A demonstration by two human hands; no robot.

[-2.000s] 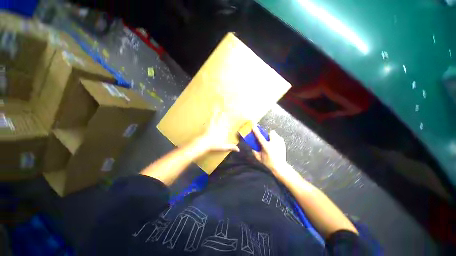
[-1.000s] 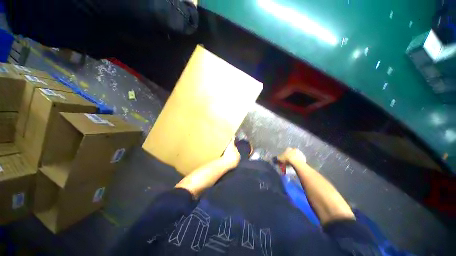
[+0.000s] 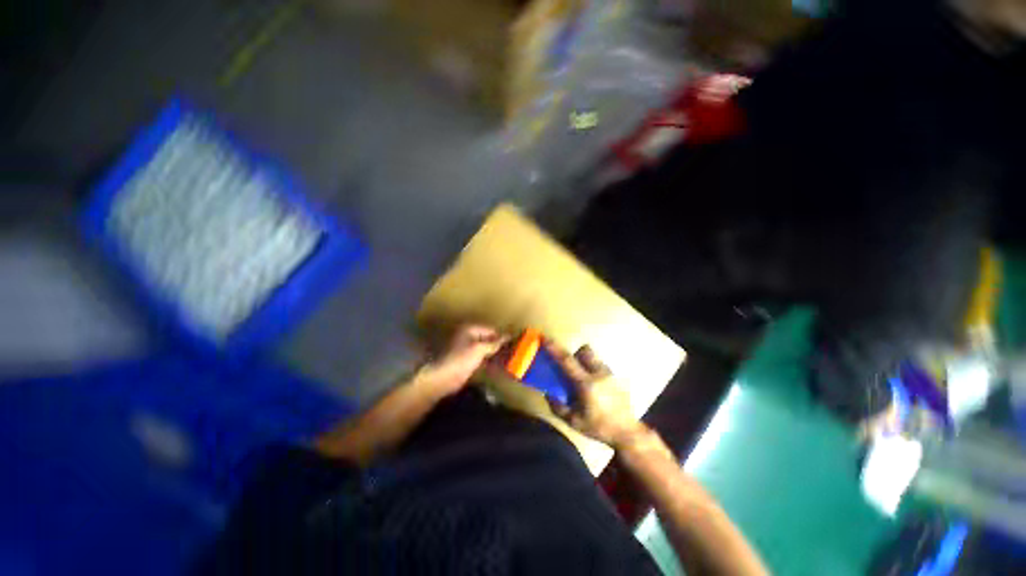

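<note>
A plain brown carton (image 3: 521, 264) stands tilted against the front of my body, its top face towards me. My right hand (image 3: 599, 396) holds a blue tape dispenser (image 3: 547, 374) with an orange part over the carton's near part. My left hand (image 3: 464, 356) is at the carton's near left edge, beside the orange end of the dispenser. The frame is blurred, and I cannot tell whether my left hand grips the carton, the tape or nothing.
A blue crate (image 3: 125, 243) filled with small white items is on the grey floor at left. Large blue material (image 3: 169, 450) lies below it. The green bench (image 3: 776, 433) is at right. A person in dark clothes (image 3: 878, 169) is at upper right, with a red object (image 3: 711, 108) nearby.
The view has swung; the stacked cartons at left have left it, and the blue crate shows. My right hand has come from beside my body to the carton with the dispenser.
</note>
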